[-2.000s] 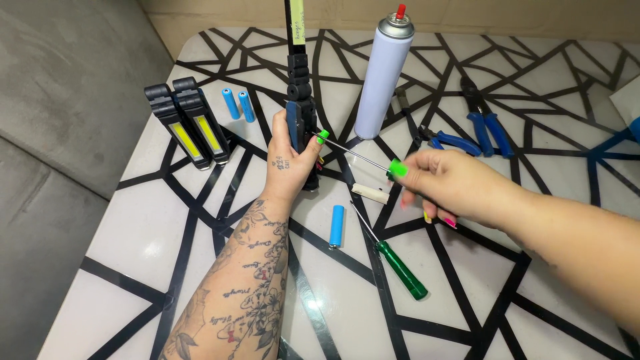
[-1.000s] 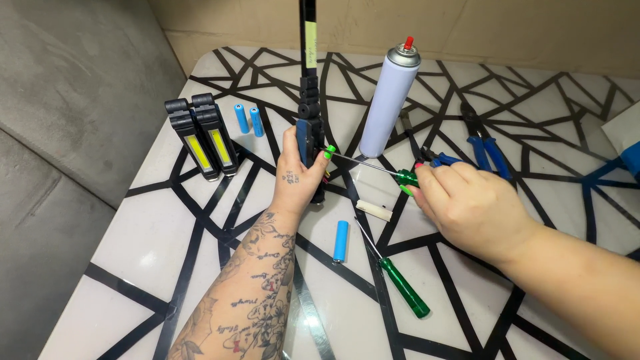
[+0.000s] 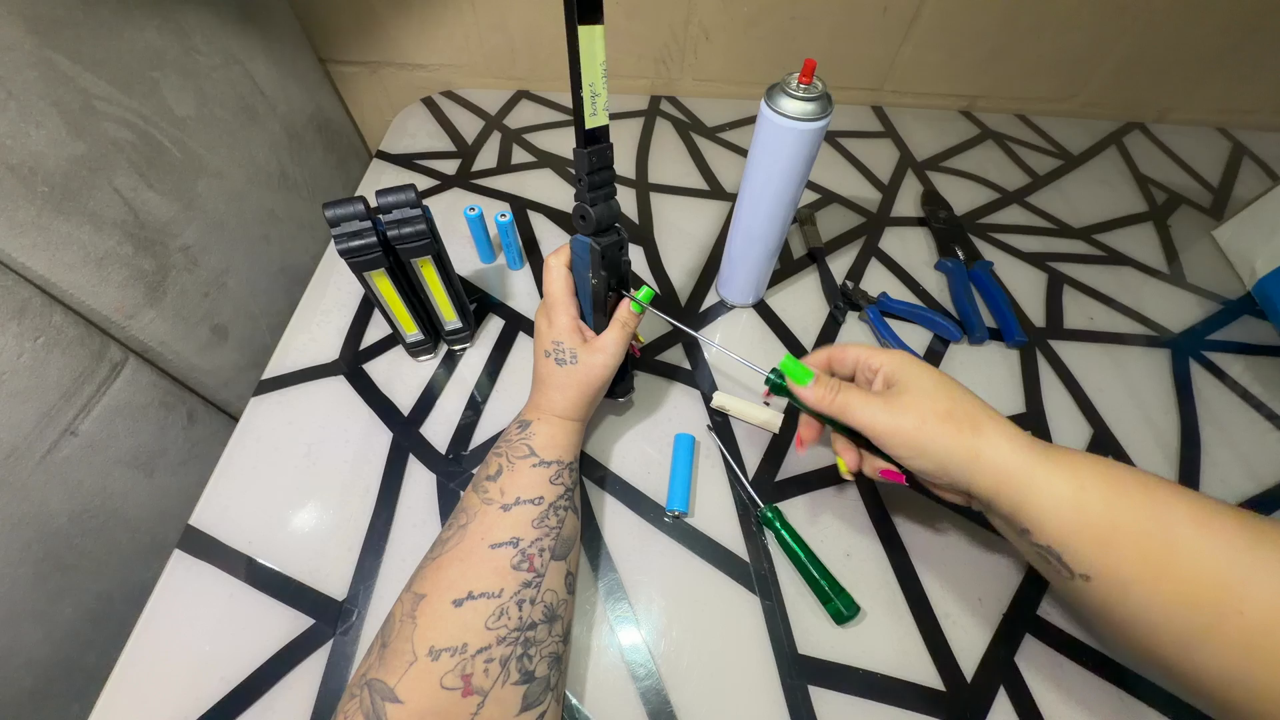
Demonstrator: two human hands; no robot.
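My left hand (image 3: 585, 345) grips a black and blue folding work light (image 3: 598, 265), held upright, with a labelled black bar rising from its top. In my right hand (image 3: 880, 410) is a green-handled screwdriver (image 3: 705, 340); its tip touches or nearly touches the light's side beside my left thumb. Just below lie a whitish strip (image 3: 747, 411), a blue cylindrical battery cell (image 3: 681, 475) and a second green-handled screwdriver (image 3: 808, 565). My fingers hide part of the light's body, so the exact spot under the tip cannot be told.
Two black work lights (image 3: 395, 300) stand at the left, beside two blue battery cells (image 3: 480, 235). Behind the hands rises a spray can (image 3: 775, 190) with a red nozzle. Blue-handled pliers (image 3: 890, 315), another blue-handled plier-like tool (image 3: 965, 270) and a brush (image 3: 812, 235) lie at the right.
My right hand has shifted its hold on the screwdriver, with the handle showing differently between the fingers. The left hand keeps the work light upright throughout.
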